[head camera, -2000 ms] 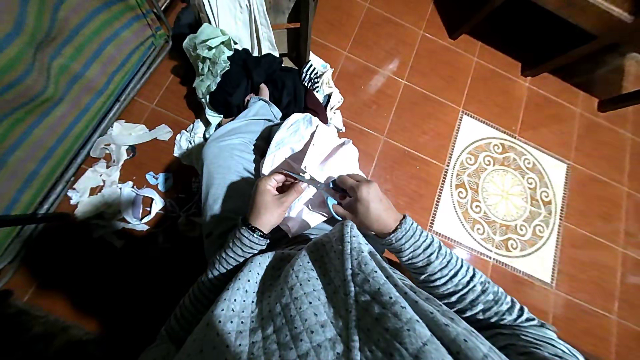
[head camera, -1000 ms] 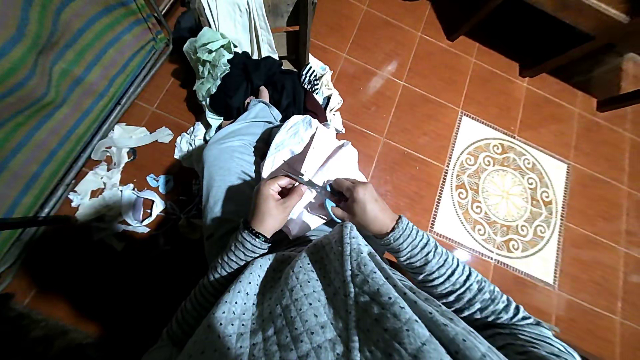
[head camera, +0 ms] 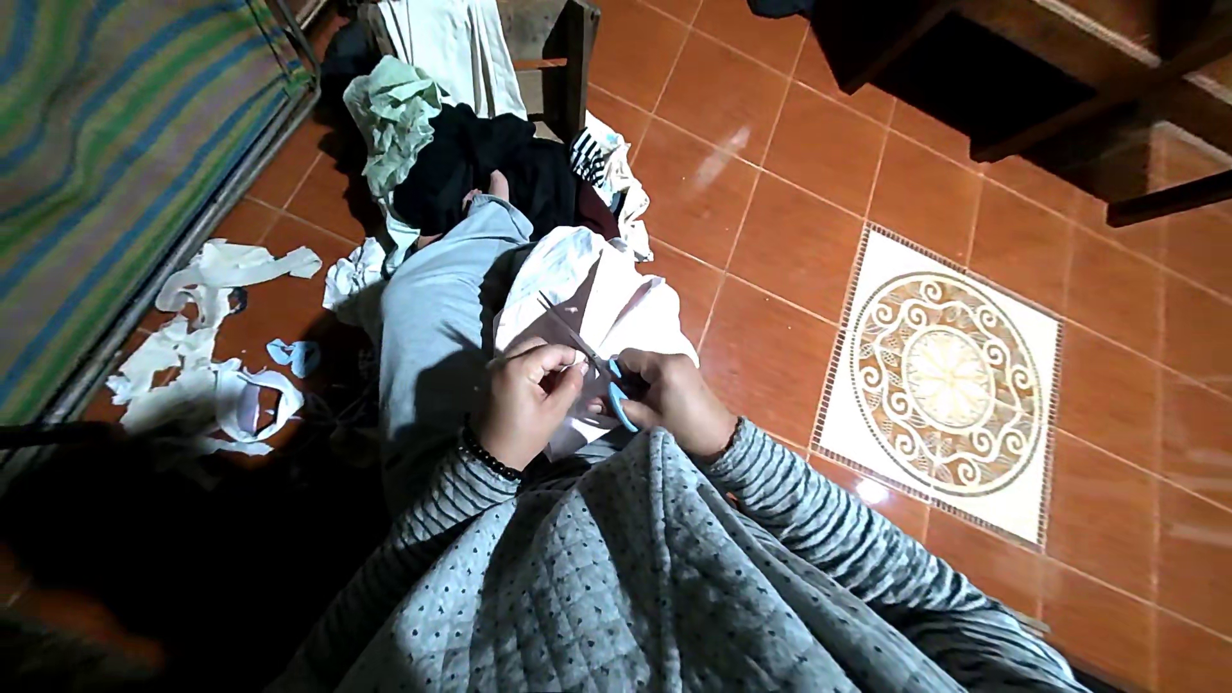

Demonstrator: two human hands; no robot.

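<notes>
My right hand [head camera: 679, 397] holds scissors [head camera: 618, 393] by their light blue handles, with the blades pointing up and to the left over a pale cloth [head camera: 616, 298] on my lap. My left hand [head camera: 531, 397], with a dark beaded bracelet on its wrist, is beside the blades, thumb and forefinger pinched together. Something small seems to be between those fingertips, too small to make out. The pale cloth lies beneath both hands and partly over my leg in light grey trousers [head camera: 433, 337].
Cut white fabric scraps [head camera: 178, 356] and a small blue scrap [head camera: 294, 356] lie on the tiled floor at left, near a striped hammock-like fabric [head camera: 106, 135]. Black cloth [head camera: 491, 168], green cloth [head camera: 393, 120] and a wooden chair [head camera: 575, 67] are ahead. Dark wooden furniture [head camera: 1049, 135] stands upper right.
The scissors' blades have shifted and now point more steeply up and to the left above the pale cloth. Both hands stay close together over the lap.
</notes>
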